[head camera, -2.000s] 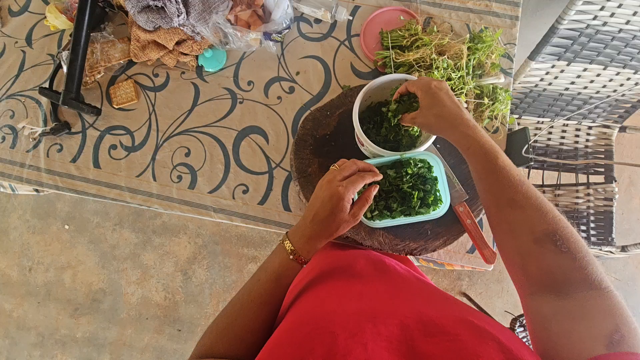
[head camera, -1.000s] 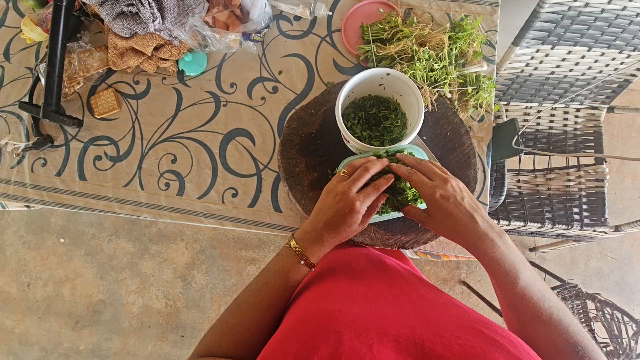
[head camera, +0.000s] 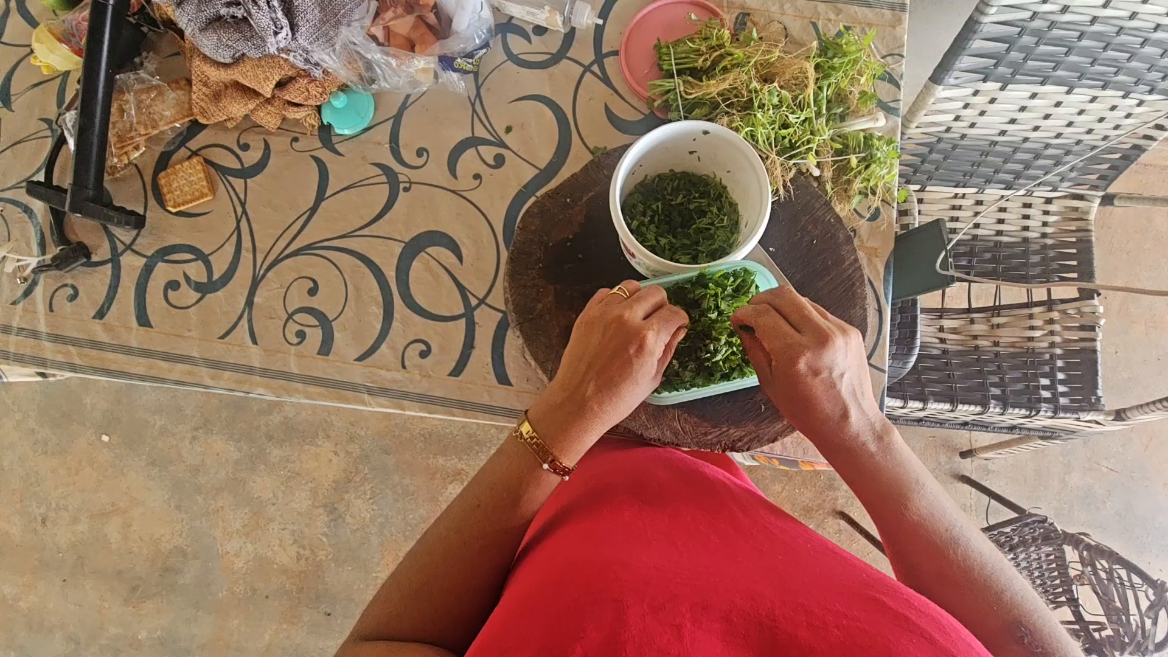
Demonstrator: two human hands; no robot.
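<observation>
A light green plastic container [head camera: 707, 392] filled with chopped green herbs [head camera: 714, 319] sits near the front of a round wooden board [head camera: 566, 265]. My left hand [head camera: 620, 351] rests at its left side, fingers curled over the rim by the herbs. At the right side, my right hand [head camera: 808, 356] has thumb and fingertips drawn together beside the herbs; whether they pinch any leaves cannot be told. Touching the container's far side, a white plastic tub [head camera: 759, 210] holds more chopped herbs low inside. A knife blade [head camera: 771, 265] shows partly at the container's right, its handle hidden.
Uncut herbs with roots [head camera: 776, 100] lie behind the board, partly over a pink lid [head camera: 643, 55]. Cloths [head camera: 255, 87], plastic bags, a cracker [head camera: 185, 183], a turquoise lid [head camera: 348, 110] and a black stand [head camera: 91, 137] are at the left. A woven chair [head camera: 1004, 347] stands at the right.
My right hand was in the white tub, then came to the green container, where both hands covered the herbs. Now the hands are farther apart, at its two sides.
</observation>
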